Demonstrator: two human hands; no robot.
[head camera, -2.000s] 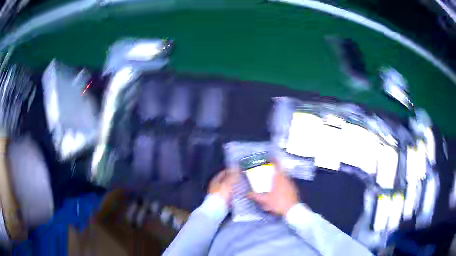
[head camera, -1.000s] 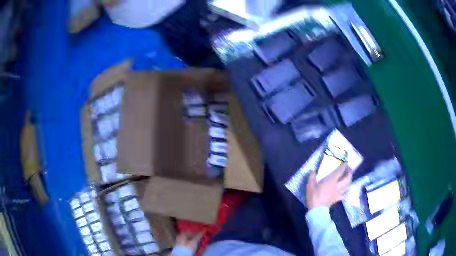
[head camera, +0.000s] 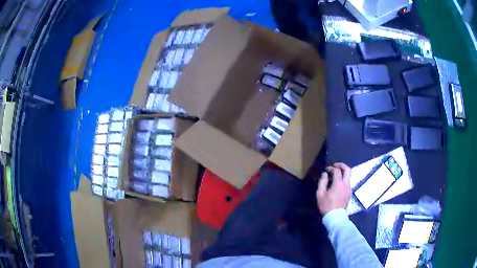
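Observation:
An open unit (head camera: 375, 186) with a large white face, a black edge and a green end lies tilted on a whitish bubble bag (head camera: 404, 180) on the black mat. My right hand (head camera: 334, 189) is at the mat's left edge, just left of the unit and apart from it. Its fingers are curled, with a dark patch between them; I cannot tell whether it holds something. My left hand is out of view. Several black shells (head camera: 367, 75) lie in two uneven rows on the mat.
A large open carton (head camera: 235, 78) left of the bench holds some pale pieces. Cartons of packed pieces (head camera: 151, 157) stand on the blue floor beyond it. A red stool or bin (head camera: 222, 201) is by my leg. More open units (head camera: 417, 230) lie lower right. A white machine (head camera: 374, 10) is at the top.
The view has swung further left, over the floor cartons. My right hand has left the open unit, which now lies on the bag. My left hand, seen by the red thing before, has gone out of view.

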